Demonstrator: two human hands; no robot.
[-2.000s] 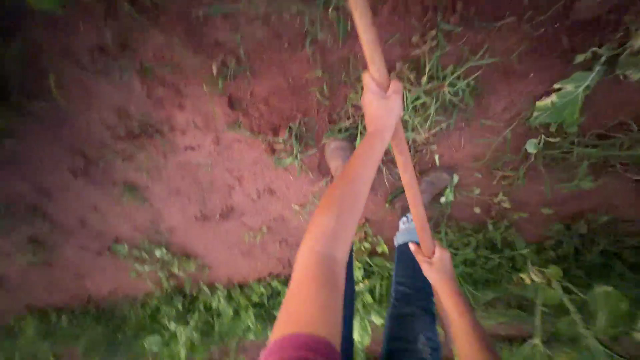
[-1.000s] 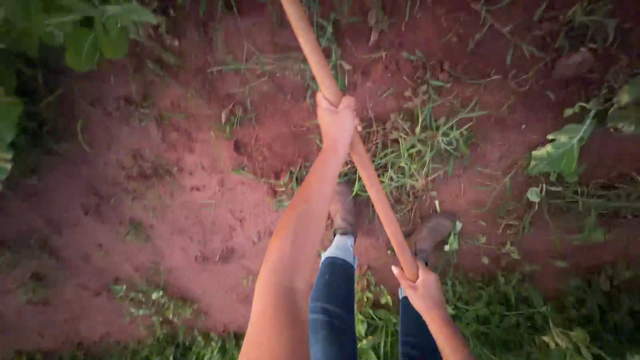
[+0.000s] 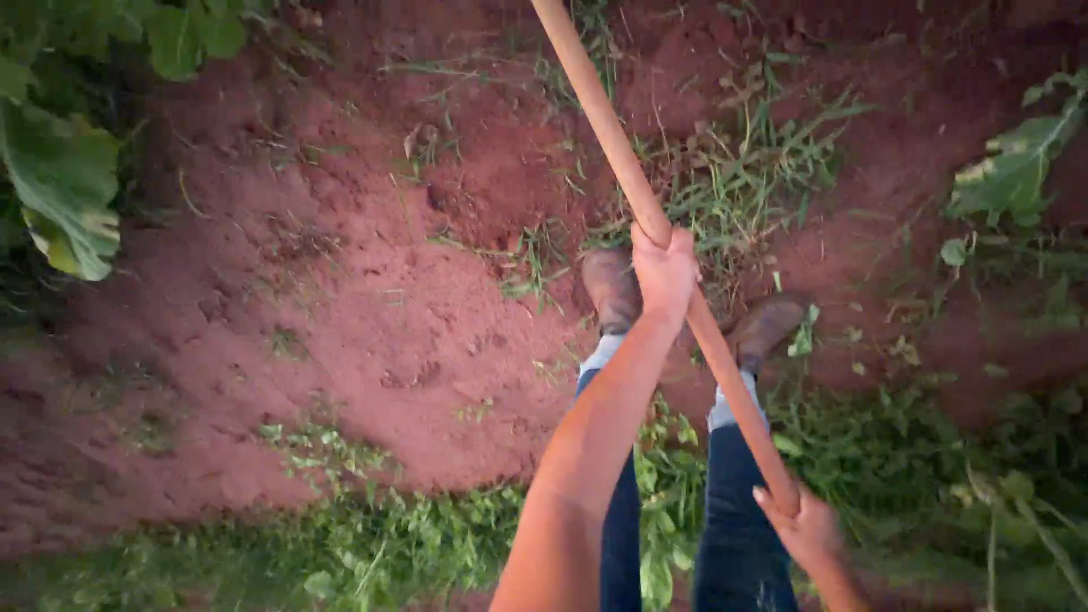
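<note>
A long wooden pole (image 3: 605, 119) slants from the top edge down to the lower right; its upper end lies outside the view. Closed around its middle is my left hand (image 3: 665, 270), above my brown boots. My right hand (image 3: 803, 520) grips the lower end, beside my right leg. Whatever tool head the pole may carry is not visible. Pulled-up grass (image 3: 748, 183) lies on the red soil just beyond the boots.
Red bare soil (image 3: 382, 340) spreads to the left. Large leaves (image 3: 64, 183) stand at the upper left, another broad leaf (image 3: 1011, 170) at the right. Low green weeds (image 3: 408, 544) run along the bottom. My left boot (image 3: 610, 285) and right boot (image 3: 769, 327) stand near the center.
Both hands keep hold of the pole. Since the frame of one second ago, my left hand has come down closer to the boots. The large leaves at the upper left now show more fully.
</note>
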